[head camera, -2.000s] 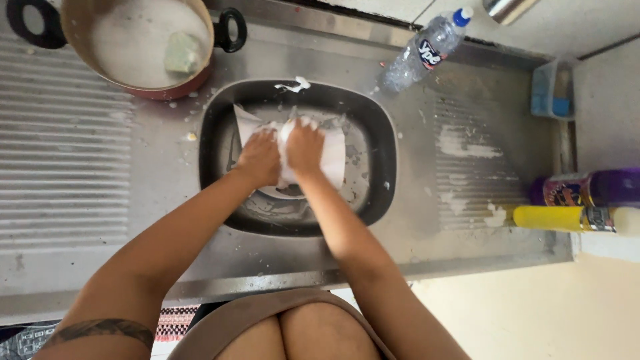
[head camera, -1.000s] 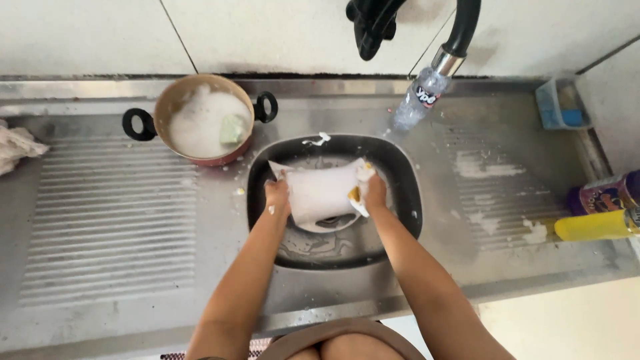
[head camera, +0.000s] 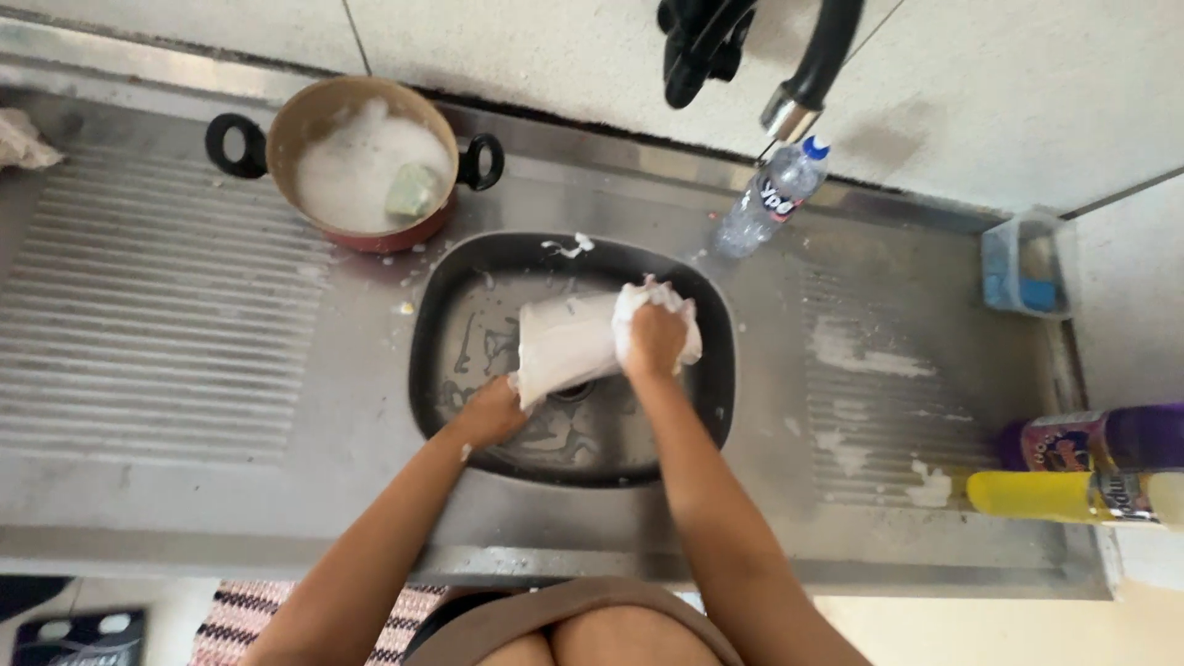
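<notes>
A white soapy cloth (head camera: 569, 340) is stretched over the sink basin (head camera: 444, 305). My left hand (head camera: 492, 412) grips its lower left corner near the basin's front left edge. At the cloth's right end, my right hand (head camera: 655, 335) is closed on a bunched, foamy part; its fingertips are largely hidden by foam and cloth. Part of the drain (head camera: 572, 390) shows below the cloth. Wet streaks and suds lie on the basin floor.
A pot (head camera: 370, 236) of suds with a pale green block stands back left. Behind the basin are a plastic bottle (head camera: 772, 199) and a black faucet (head camera: 819, 55). Rightward are a plastic container (head camera: 1025, 268), a yellow bottle (head camera: 1031, 495) and a purple bottle (head camera: 1054, 442).
One second ago the cloth was spread between both hands; now its right end is bunched in my right hand. My left hand has moved lower, toward the basin's front edge.
</notes>
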